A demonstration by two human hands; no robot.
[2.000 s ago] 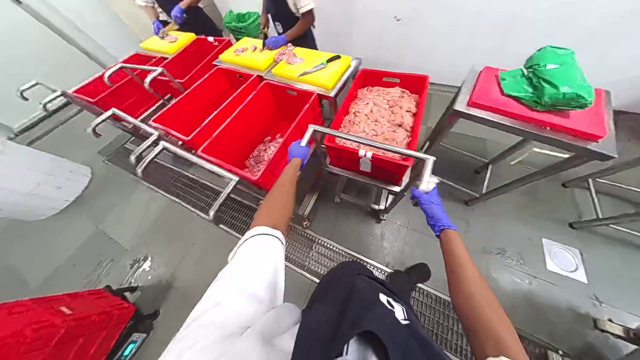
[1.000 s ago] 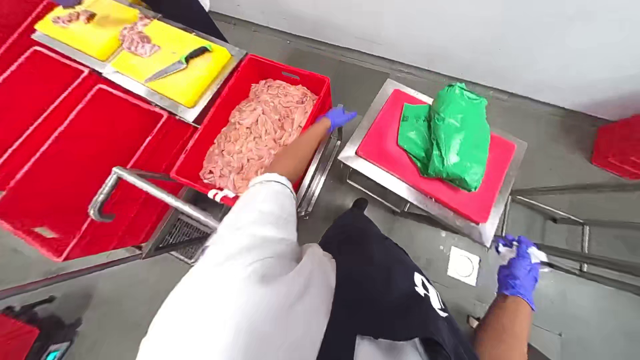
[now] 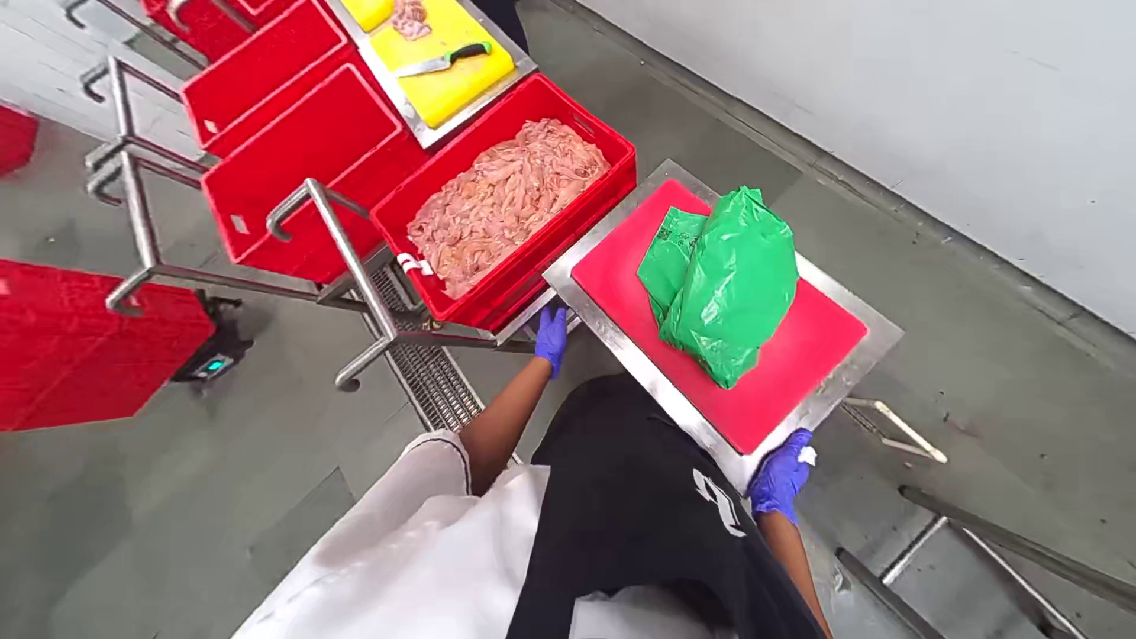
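My left hand point(image 3: 552, 339), in a purple glove, is between the near end of a red crate point(image 3: 626, 169) and a steel table point(image 3: 874, 335); its exact contact is unclear. Raw meat strips point(image 3: 515, 200) fill much of the crate, on a metal stand. My right hand point(image 3: 783, 472), also gloved, grips the table's near right corner, with a small white scrap point(image 3: 807, 455) at its fingers. A red cutting board point(image 3: 799, 355) lies on the table, with a crumpled green plastic bag point(image 3: 732, 288) on it.
Upper left, a knife point(image 3: 444, 62) and meat pieces point(image 3: 410, 19) lie on yellow boards point(image 3: 461, 89). Red crates point(image 3: 311, 160) and steel trolley handles point(image 3: 342, 257) stand left. A floor drain grate point(image 3: 435, 382) runs below. Metal rails point(image 3: 1012, 550) are lower right, a wall point(image 3: 932, 98) behind.
Both hands were on a metal handle two seconds ago. Since a second ago, my left hand has left the crate's far right side for its near end, and my right hand has come onto the table corner.
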